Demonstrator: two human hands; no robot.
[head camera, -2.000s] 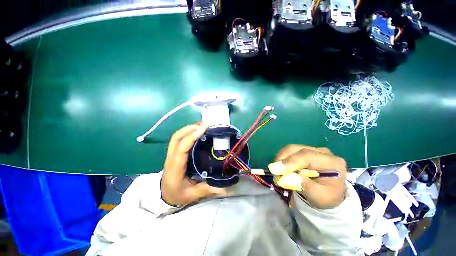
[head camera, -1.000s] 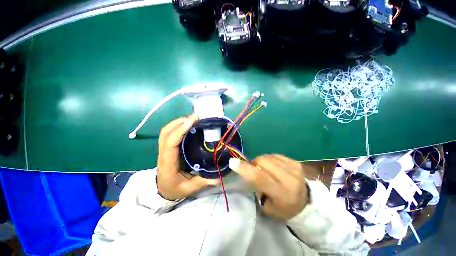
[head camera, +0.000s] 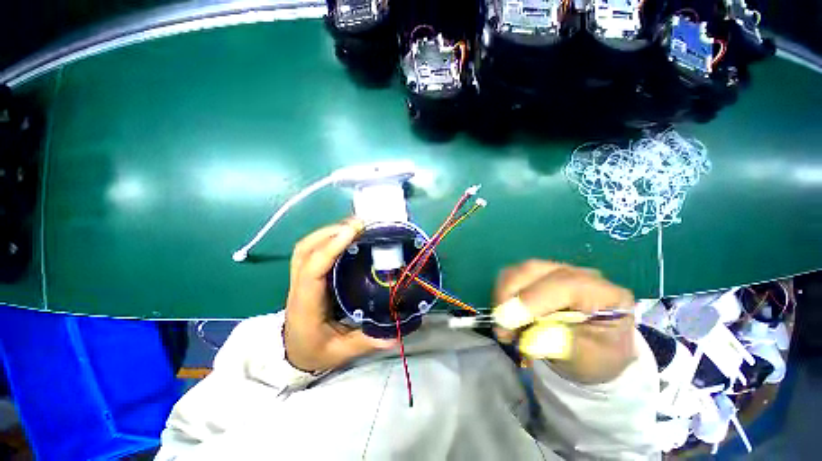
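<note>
My left hand holds a round black camera housing by its left side, its open face towards me. A white mounting bracket stands behind it, with a white tail cable running left to an end plug on the bench. A small white block sits inside the cup. Red, yellow and dark wire leads rise to the upper right, others point right, and one dark red lead hangs down. My right hand, slightly blurred, grips a thin hand tool with a yellow grip, its pale tip right of the housing.
Several black camera modules with silver tops stand beyond my hands. A tangled pile of thin white strands lies at the right on the green bench. Jumbled white and black housings are lower right. A blue bin is lower left.
The dark red lead has dropped from pointing lower right to hanging down over my lap. My right hand moved in to the leads, then back right with the tool. The housing sits slightly further left.
</note>
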